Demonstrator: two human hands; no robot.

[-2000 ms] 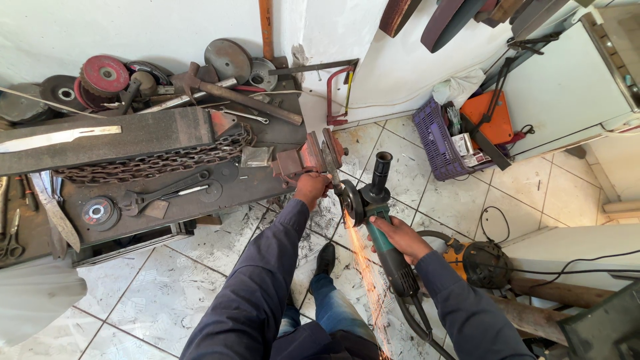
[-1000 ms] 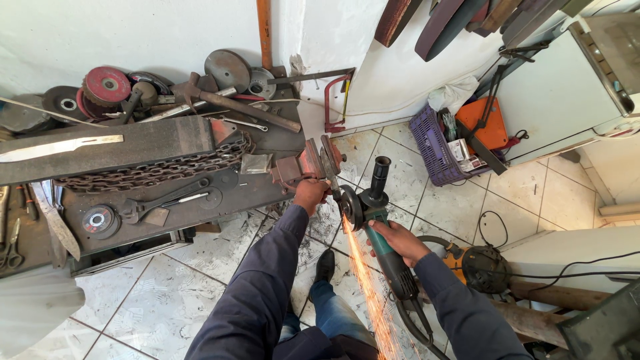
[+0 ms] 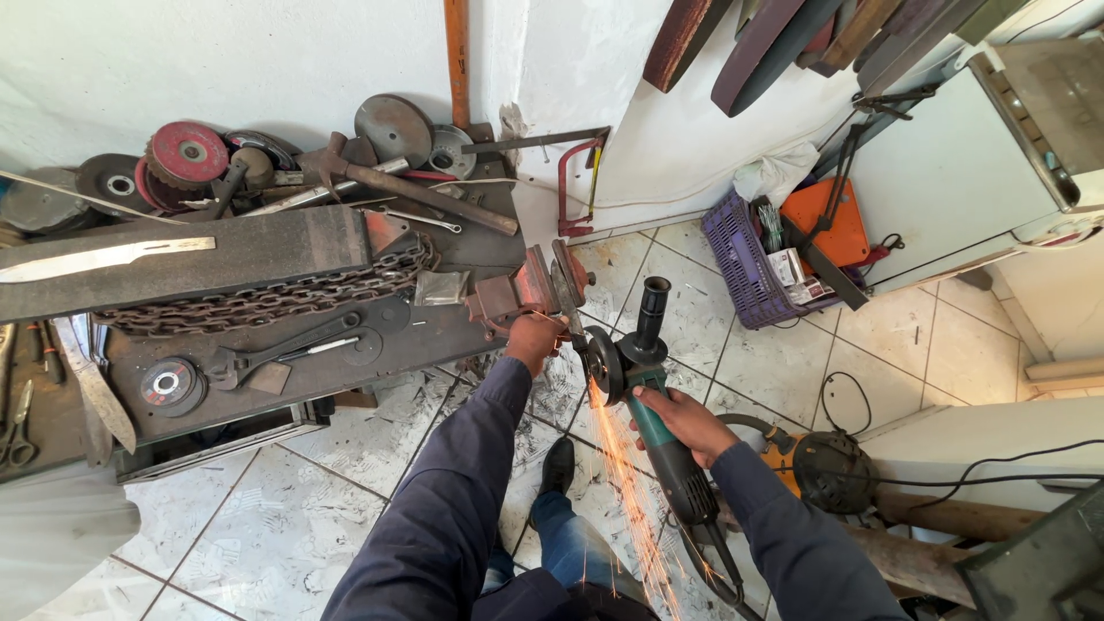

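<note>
My right hand grips the green and black body of an angle grinder, whose black side handle points up. The grinding disc meets a dark metal piece at the jaws of a red bench vise, and orange sparks stream down from the contact. Beside the vise, the fingers of my left hand are bent at the near end of the metal piece; whether they grip it or the vise is not clear. The power cord trails below the grinder.
On the workbench at left are a chain, an adjustable wrench, a hammer, knife blades and grinding discs. A red hacksaw leans by the wall. A purple crate and a yellow machine stand at right.
The spark stream has kept falling below the disc in all frames. The grinder's front has shifted slightly relative to the vise; both hands stay about the same place.
</note>
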